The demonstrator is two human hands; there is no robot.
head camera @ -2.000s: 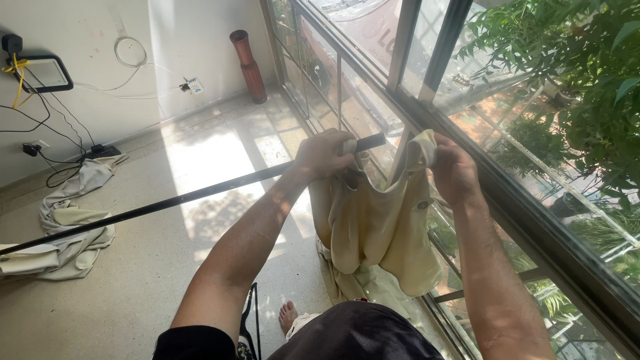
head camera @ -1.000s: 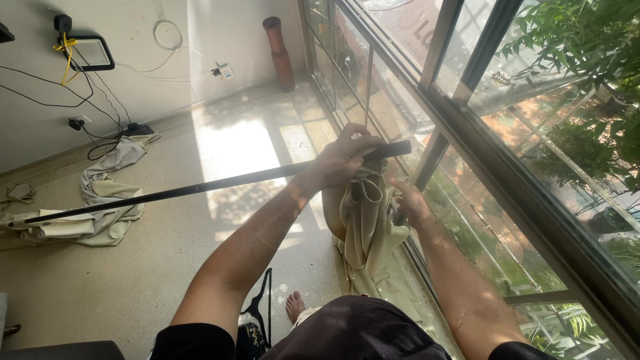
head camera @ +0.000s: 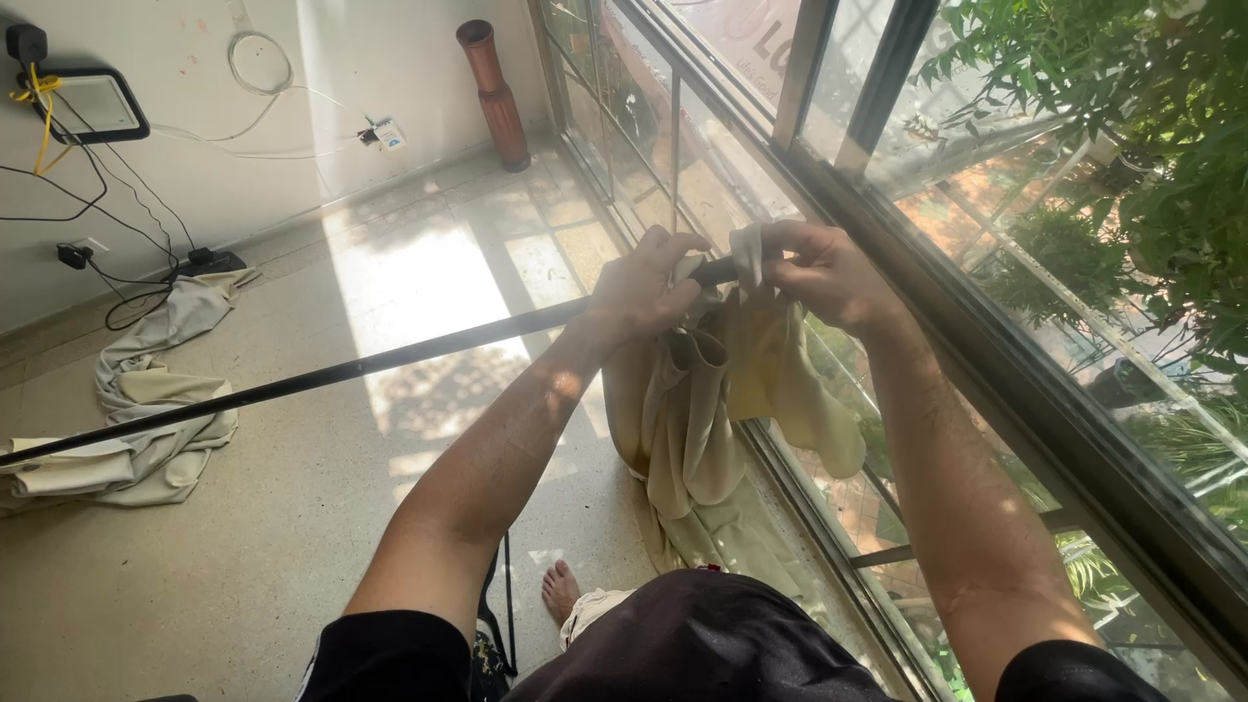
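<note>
A long black curtain rod crosses the view from the lower left to its end near the window. Close to that end, my left hand grips the rod and the gathered top of a beige curtain. The curtain hangs in folds below the rod down to the floor. My right hand pinches the curtain's top edge, which loops over the rod's tip. Another bunched part of beige cloth lies at the rod's far left; whether it is a separate curtain cannot be told.
The metal-framed window runs along the right, close to my right arm. A tall reddish vase stands in the corner. Black cables and a floodlight are at the left wall. My bare foot shows below.
My right hand has risen from beside the hanging folds to the rod's tip, with curtain edge in its fingers. A loop of cloth now covers part of the rod end that was bare one second ago.
</note>
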